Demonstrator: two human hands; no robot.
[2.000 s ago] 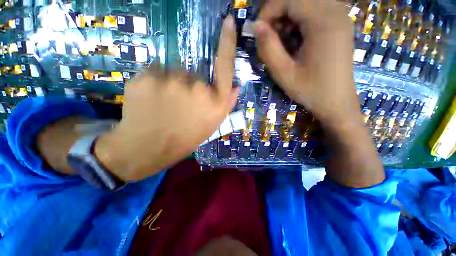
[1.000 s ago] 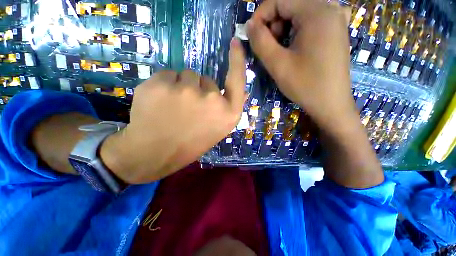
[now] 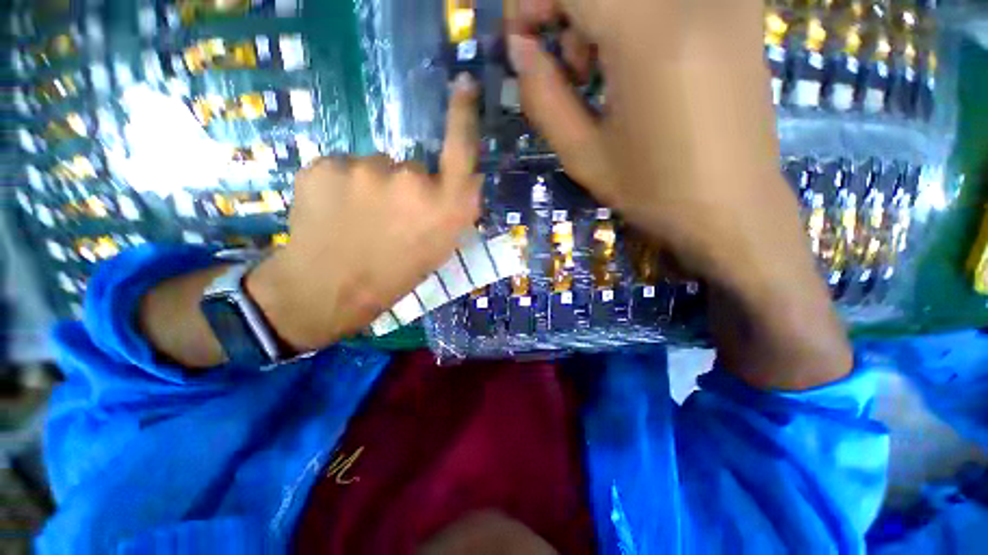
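My left hand, with a watch on its wrist, holds a white adhesive sheet with dark dividing lines under its palm. Its index finger points up and touches the black end of a flex circuit module in a clear blister tray. My right hand is just right of that module, thumb and fingers bent close together at the top edge. A whitish piece lies below its thumb tip. The image is blurred; whether my right fingertips pinch anything cannot be told.
More modules with amber middles stand in rows in the tray. A second blister tray with sideways modules lies at left. The green mat shows at right, with a yellow edge at the rim. Blue sleeves flank both forearms.
The view has shifted. The striped sheet, mostly hidden one second ago, shows again below my left hand. My left index finger now lies on the module's black end, and my right thumb is farther from it.
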